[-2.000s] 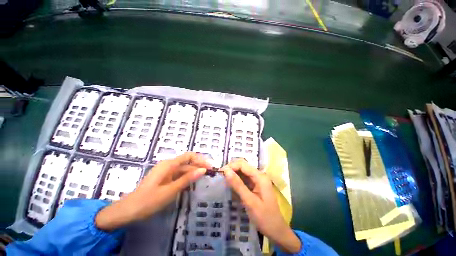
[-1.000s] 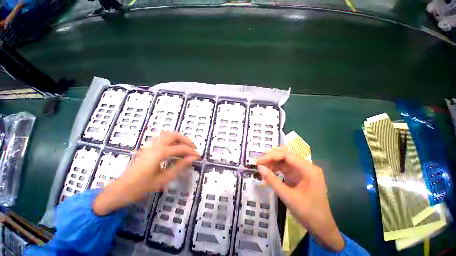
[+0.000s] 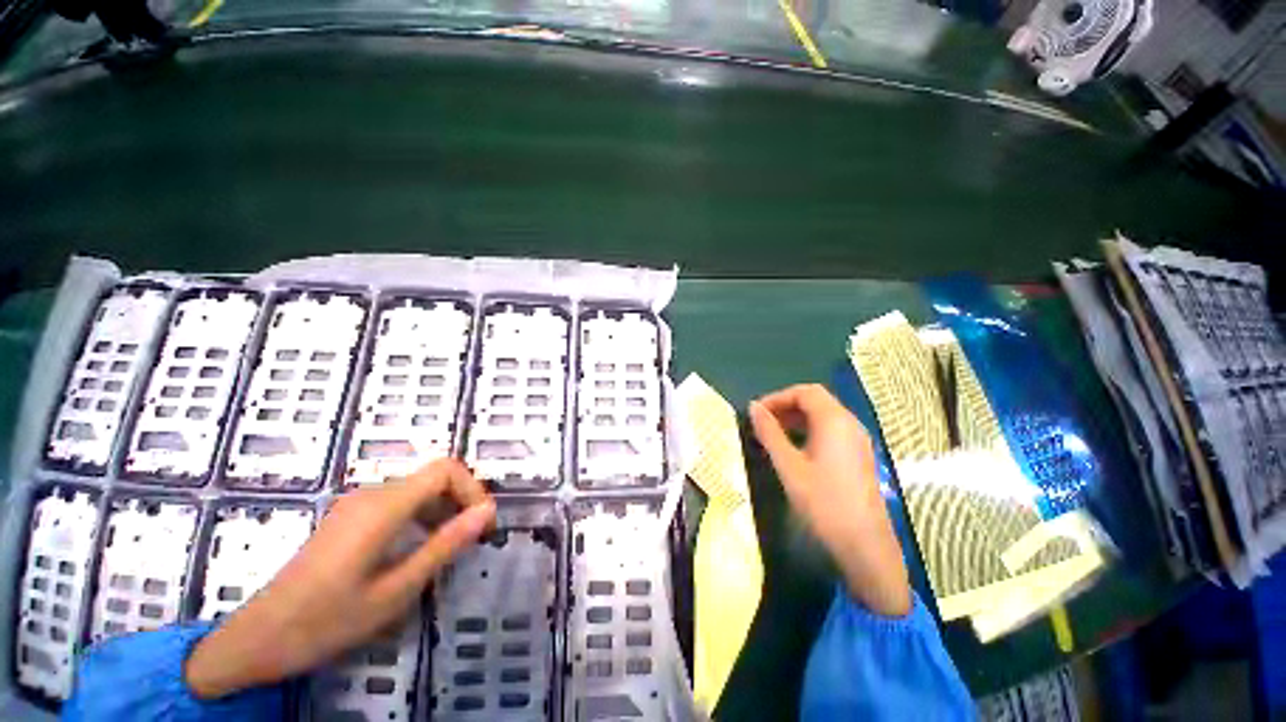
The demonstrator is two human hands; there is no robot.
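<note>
A grey tray point(image 3: 184, 490) holds two rows of phone-sized frames with rows of rectangular openings. My left hand point(image 3: 353, 564) is over the lower row, thumb and forefinger close together near the top of a greyer frame point(image 3: 494, 621). A strip of bare tray shows above that frame. Whether the fingers pinch anything is hidden. My right hand point(image 3: 832, 487) is right of the tray, above the green bench, slightly blurred, thumb and forefinger nearly together. Any tiny piece there is too small to tell. A yellow adhesive sheet point(image 3: 724, 564) lies along the tray's right edge.
Striped yellow sheets point(image 3: 952, 494) with dark tweezers point(image 3: 948, 395) lie on a blue plastic bag point(image 3: 1037, 423) at right. Stacked trays point(image 3: 1213, 367) stand at far right. A green conveyor belt point(image 3: 423, 169) runs behind the bench. A fan point(image 3: 1083, 35) is at the top right.
My hands have parted from the top of a greyer frame. My right hand has moved off the tray to the right; my left stays over the lower row. The view has shifted.
</note>
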